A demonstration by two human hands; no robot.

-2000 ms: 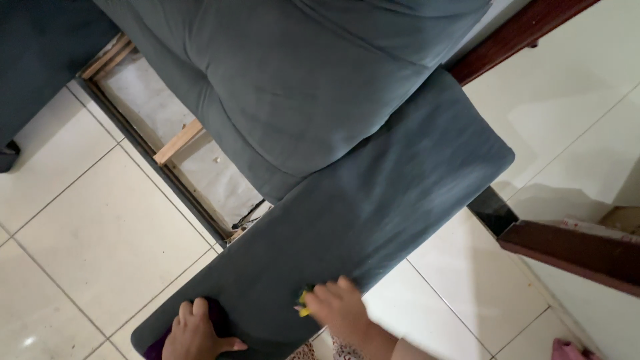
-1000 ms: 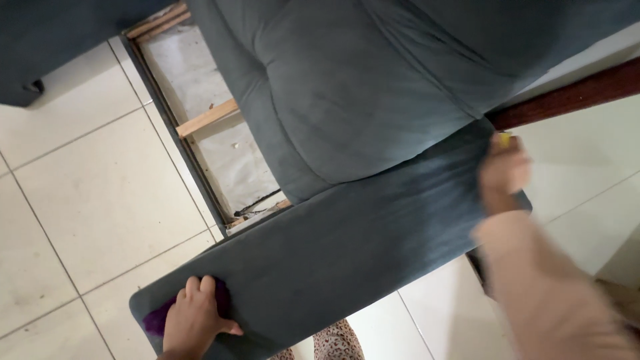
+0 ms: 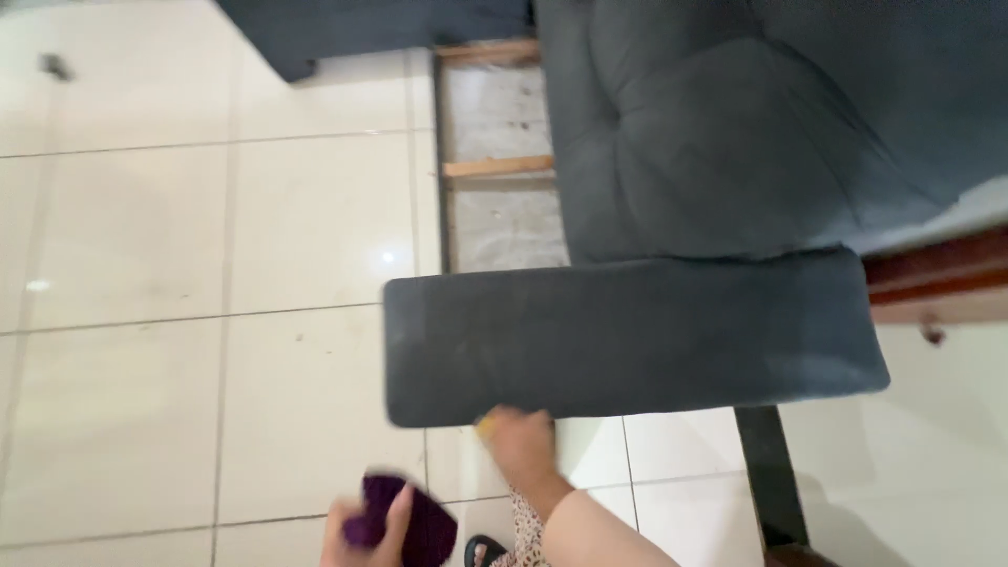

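A dark purple cloth [image 3: 421, 524] is gripped in my left hand [image 3: 370, 526], held over the tiled floor below the sofa arm's near left corner. My right hand [image 3: 524, 445] is closed on a small yellow item [image 3: 487, 428], mostly hidden by the fingers, at the near edge of the grey-blue upholstered sofa arm [image 3: 630, 339]. The long flat top of this arm runs across the middle of the view. Beyond it lies the tufted sofa cushion [image 3: 709, 134], of similar fabric.
Left of the cushion, the sofa's base shows a wooden slat [image 3: 500, 166] over pale lining [image 3: 512, 228]. Glossy tiled floor [image 3: 315, 228] spreads to the left. A reddish-brown wooden piece [image 3: 937, 260] is at right. My sandalled foot [image 3: 482, 550] shows at the bottom.
My left hand has lifted off the sofa arm with the purple cloth. My right hand has moved from the arm's far right end to its near edge at left. The view has turned.
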